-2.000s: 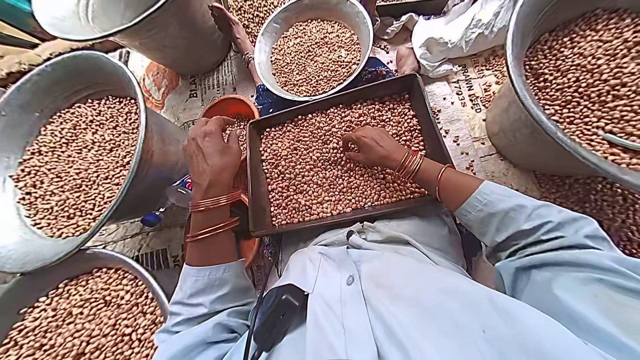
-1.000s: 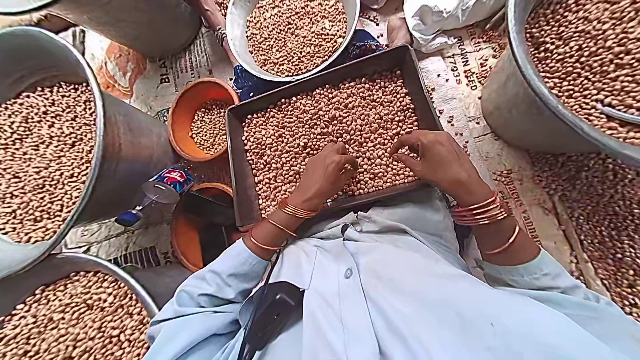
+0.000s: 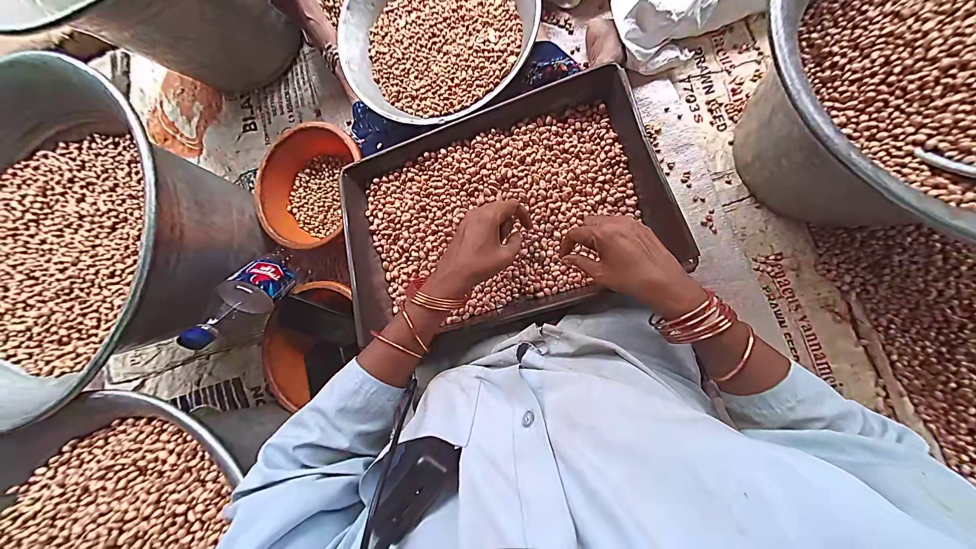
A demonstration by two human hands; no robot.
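A dark rectangular metal tray (image 3: 662,179) lies in front of my lap, filled with reddish-brown nuts or beans (image 3: 549,164). Over its lower middle is my left hand (image 3: 484,240), thumb and fingertips curled toward each other just above the beans. To its right, my right hand (image 3: 629,255) reaches over the tray's near edge with bent fingers pointing left, low over the beans. Whether either hand pinches a bean cannot be told. Bangles circle both wrists. An orange bowl (image 3: 274,171) with smaller, paler pieces stands against the tray's left side.
Large metal buckets of beans stand at left (image 3: 149,198) and right (image 3: 801,114); another vessel (image 3: 191,427) is lower left. A metal basin (image 3: 354,76) is beyond the tray, near another person's foot (image 3: 605,42). A plastic bottle (image 3: 248,293) lies beside a second orange bowl (image 3: 278,381).
My left hand has moved from the orange bowl at the tray's left side to over the beans. My right hand has shifted toward the tray's near right part.
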